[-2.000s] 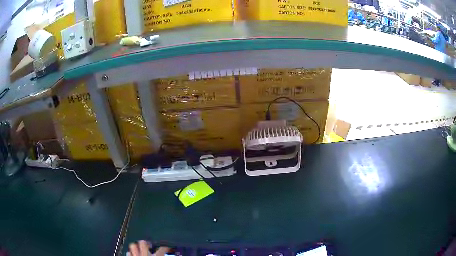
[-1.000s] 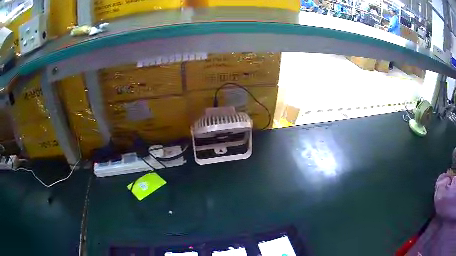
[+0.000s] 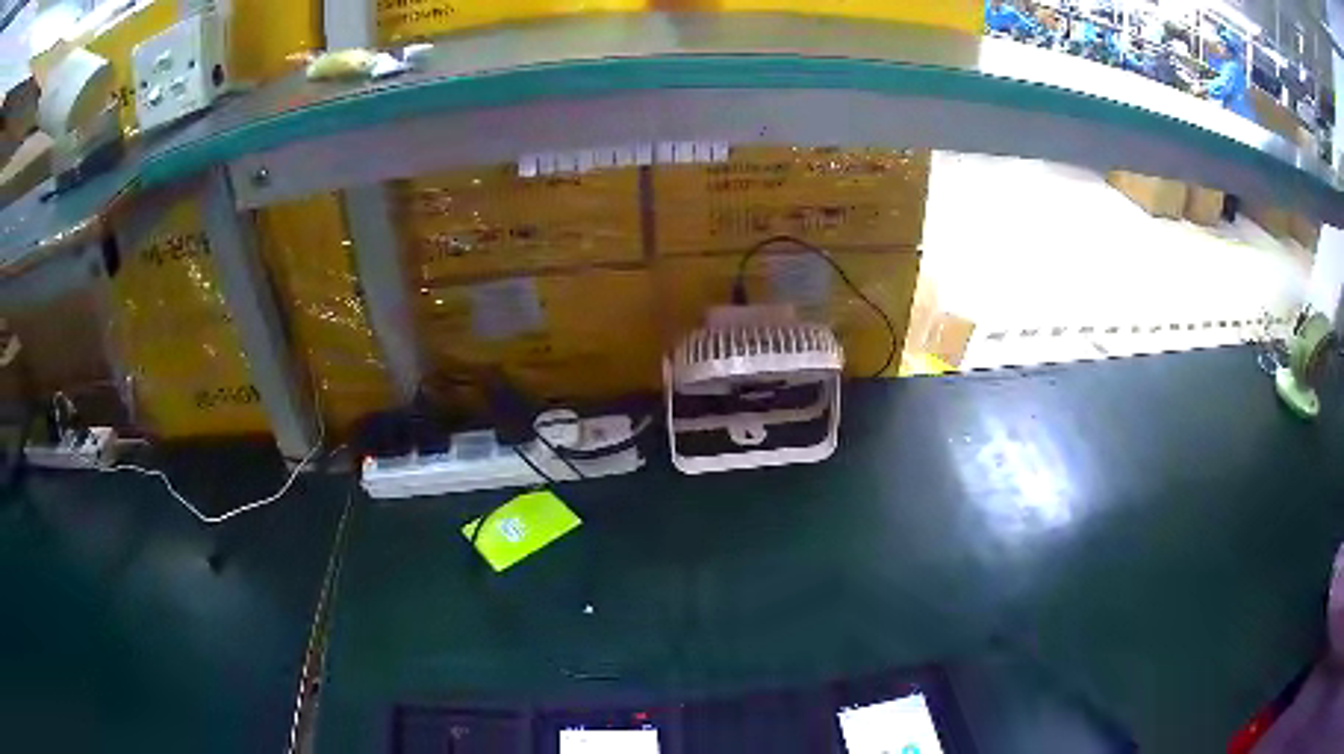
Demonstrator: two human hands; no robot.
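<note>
A row of dark-edged devices lies at the bottom edge, cut off by it. One near the middle has a lit white screen (image 3: 609, 740). Another to its right has a larger white screen (image 3: 890, 725) with a small teal spot. Between them is a dark section, and a dark unlit unit (image 3: 460, 731) lies at the left end. Whether a tray joins them I cannot tell. Neither my left hand nor my right hand is in the picture.
A yellow-green card (image 3: 523, 530) lies before a white power strip (image 3: 501, 463). A white ribbed unit (image 3: 753, 390) stands right of it. A green-edged shelf (image 3: 708, 77) crosses above, with yellow cartons (image 3: 553, 332) behind. A small green fan (image 3: 1303, 365) and part of a person's sleeve (image 3: 1322, 692) are far right.
A hand at the bottom left two seconds ago is gone. The view swung right, then partly back left. The screen between the two lit ones, white a second ago, is now dark.
</note>
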